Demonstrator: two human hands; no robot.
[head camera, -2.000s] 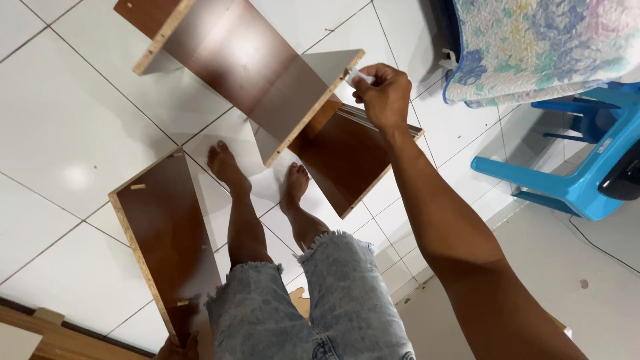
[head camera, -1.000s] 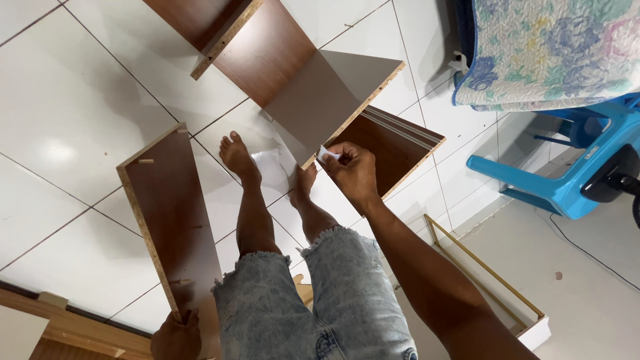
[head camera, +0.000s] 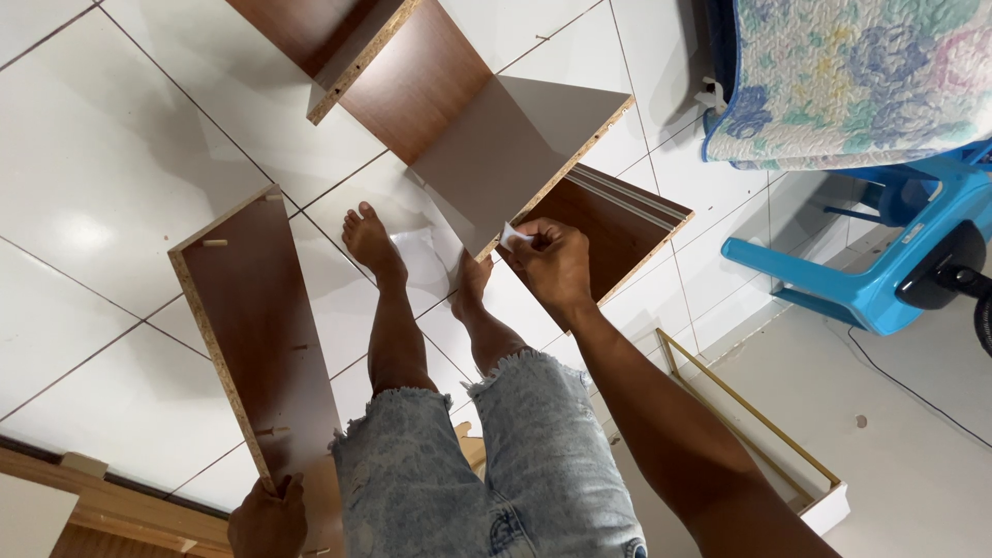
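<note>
My left hand (head camera: 269, 518) grips the edge of a brown particleboard panel (head camera: 256, 310) at the lower left; wooden dowels (head camera: 215, 243) stick out of its face. My right hand (head camera: 554, 260) pinches a small white piece (head camera: 513, 235), perhaps a glue bottle's tip, at the near end of the raw edge of an upright grey-faced board (head camera: 496, 155). That board belongs to a partly built brown cabinet, with small holes and whitish spots along its edge. Beneath my right hand lies a brown panel with pale rails (head camera: 620, 198). What my right palm encloses is hidden.
My bare feet stand on white floor tiles between the loose panel and the cabinet. A blue plastic stool (head camera: 860, 287) and a floral quilted cloth (head camera: 860, 85) are at the right. A gold-edged white frame (head camera: 825, 500) lies lower right. A screw (head camera: 542, 37) lies near the top.
My right hand has moved along the grey-faced board's raw edge from near its far end to its near end, still pinching the white piece. My left hand stays on the panel.
</note>
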